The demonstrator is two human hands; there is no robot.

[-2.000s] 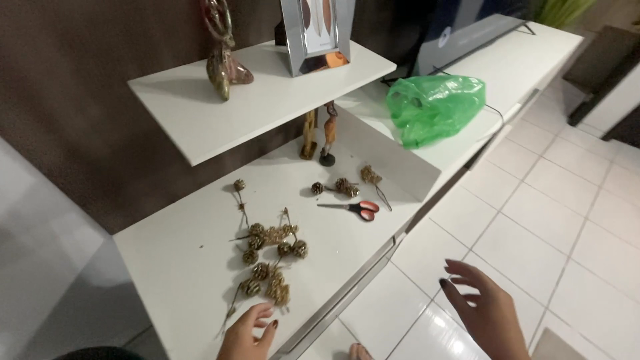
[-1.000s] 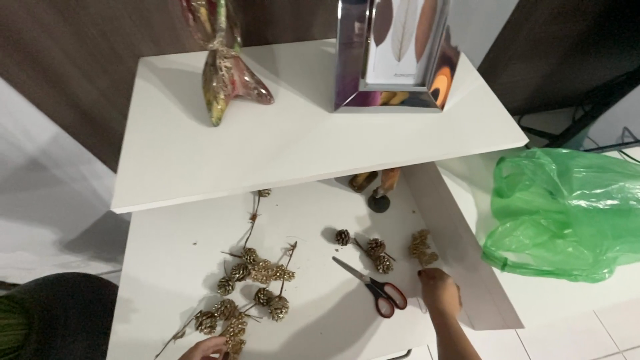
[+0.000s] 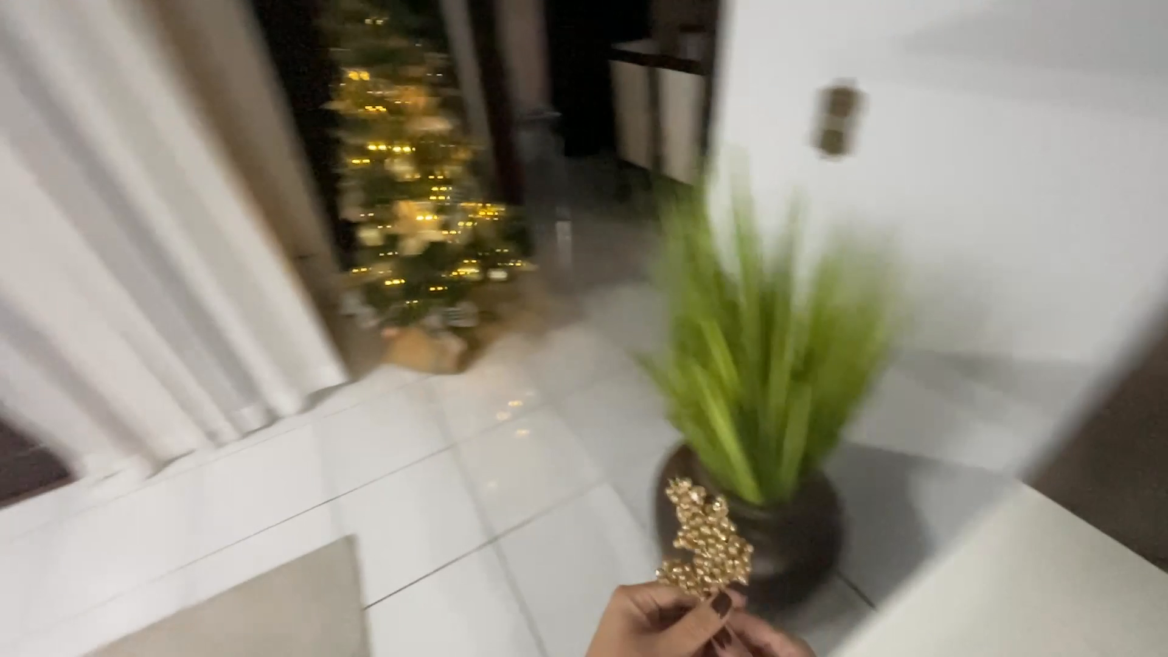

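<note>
A sprig of gold berries (image 3: 707, 543) stands upright above my hands near the bottom of the view. My left hand (image 3: 652, 622) pinches its lower end between thumb and fingers. Close against it is my right hand (image 3: 762, 636), partly cut off by the frame's lower edge; its fingertips meet the left ones, and its grip on the stem is hidden. Behind the sprig is a dark round pot (image 3: 794, 538) with tall green artificial-looking grass (image 3: 766, 365), blurred.
A lit Christmas tree (image 3: 420, 192) stands at the back left beside a white curtain (image 3: 137, 246). A beige rug (image 3: 255, 607) lies on the white tile floor (image 3: 438, 511). The corner of a white furniture top (image 3: 1031, 566) juts in at the lower right.
The view has swung far away from the scissors and pine cones. My right hand, at a gold sprig on the white surface one second ago, is now beside my left hand, with a gold sprig held up.
</note>
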